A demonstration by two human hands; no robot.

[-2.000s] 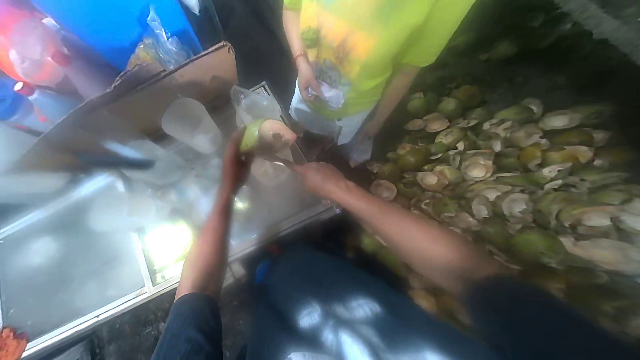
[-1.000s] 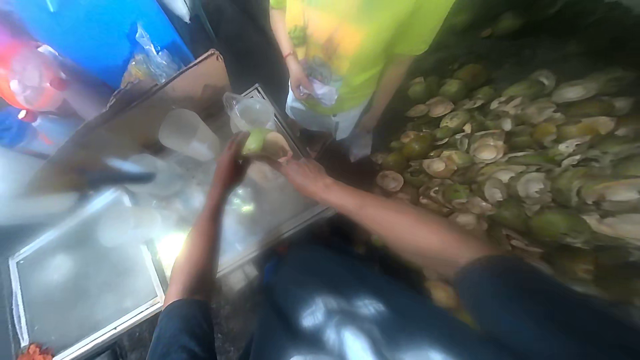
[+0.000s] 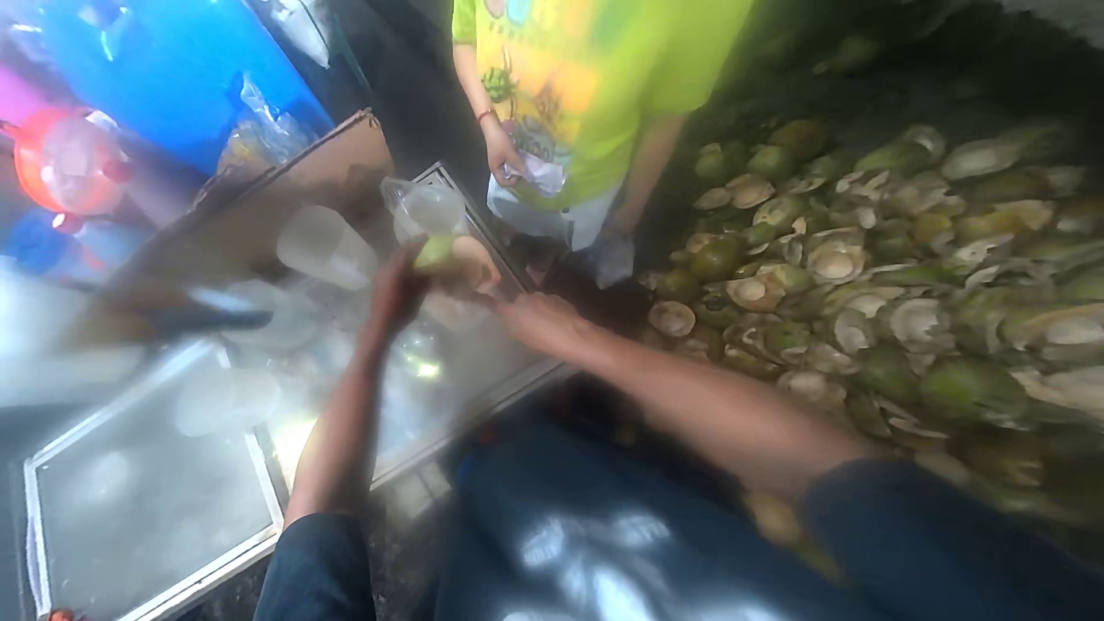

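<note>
My left hand (image 3: 401, 280) holds a green coconut (image 3: 437, 252) from its left side, its pale cut part facing right, above a metal-framed counter. My right hand (image 3: 539, 319) is closed just right of the coconut, around what seems to be a thin tool's handle; blur hides the tool. Right behind the coconut stands a clear plastic pitcher (image 3: 424, 207). A translucent plastic container (image 3: 326, 247) lies to the left of my left hand.
A person in a yellow-green shirt (image 3: 595, 95) stands across the counter, holding something crumpled. A cardboard sheet (image 3: 345, 155) and a knife-like blade (image 3: 216, 319) are at left. Coconut husks (image 3: 837, 259) are heaped at right. A blue container (image 3: 190, 78) stands at the far left.
Two seconds ago the coconut was tilted with its pale side up, partly over the pitcher; now the pitcher shows more behind it. Both hands remain close to the coconut.
</note>
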